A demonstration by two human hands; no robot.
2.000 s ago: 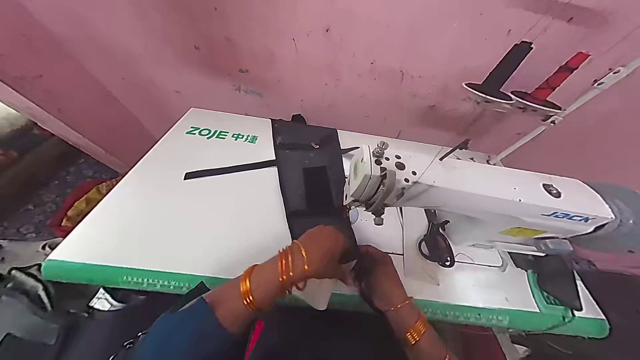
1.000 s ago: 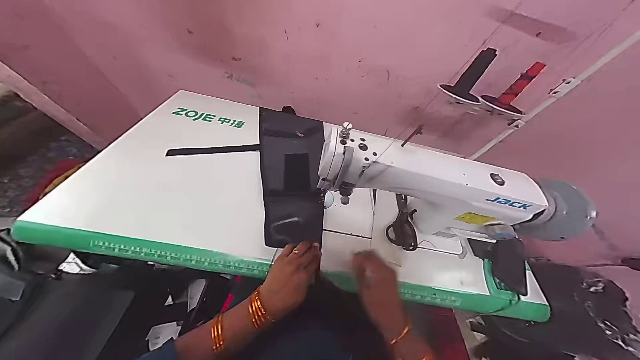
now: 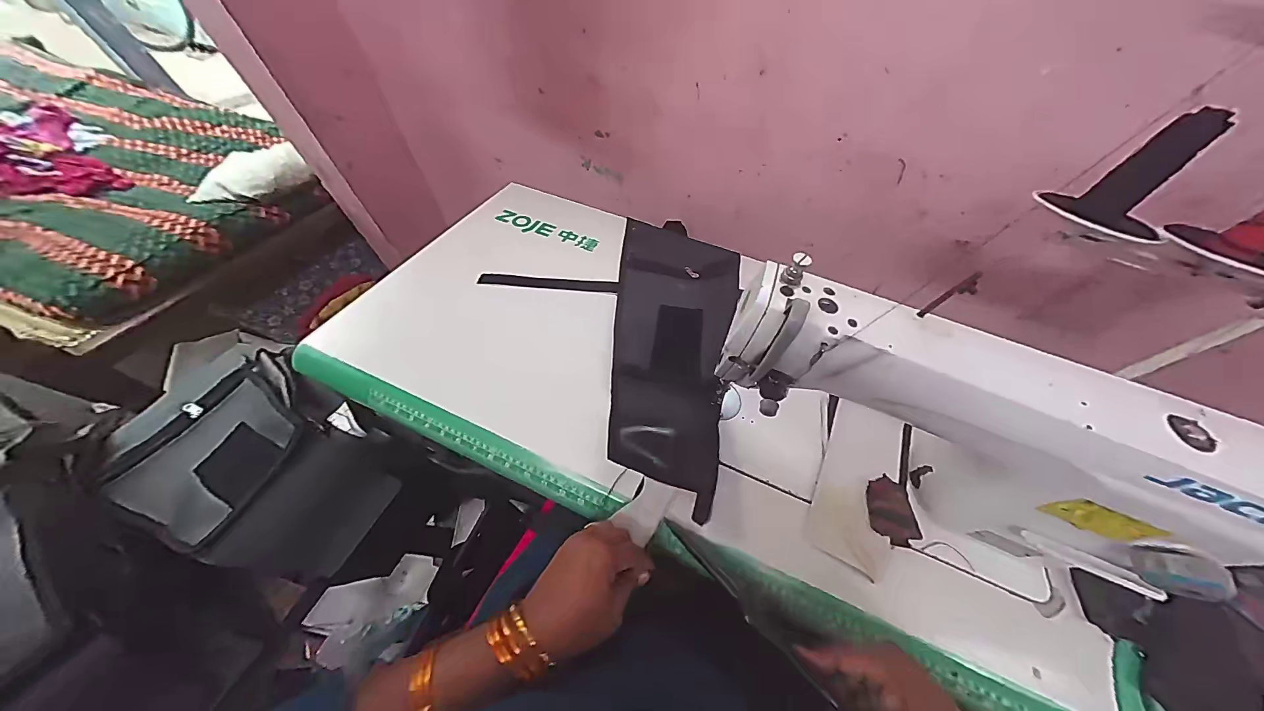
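A black fabric panel (image 3: 667, 365) with a smaller dark patch lies on the white table of a Jack sewing machine (image 3: 948, 395), its right edge beside the needle area. A black strap (image 3: 548, 284) sticks out to its left. My left hand (image 3: 592, 583), with bangles on the wrist, pinches a whitish strip (image 3: 654, 509) at the panel's lower end, over the green table edge. My right hand (image 3: 874, 676) is blurred at the bottom, next to a dark piece of material (image 3: 726, 583) hanging below the edge; its grip is unclear.
Dark scissors (image 3: 894, 509) lie under the machine arm. Black (image 3: 1150, 168) and red (image 3: 1224, 242) thread spools stand at the upper right. Grey and black bags (image 3: 212, 444) and scraps (image 3: 370, 602) are piled left of the table. A striped bed cover (image 3: 128, 217) is beyond, and a pink wall behind.
The view has swung left, bringing the bags and bed cover into sight. My right hand has moved off the tabletop, down past its front edge. The whitish strip now shows at my left fingers.
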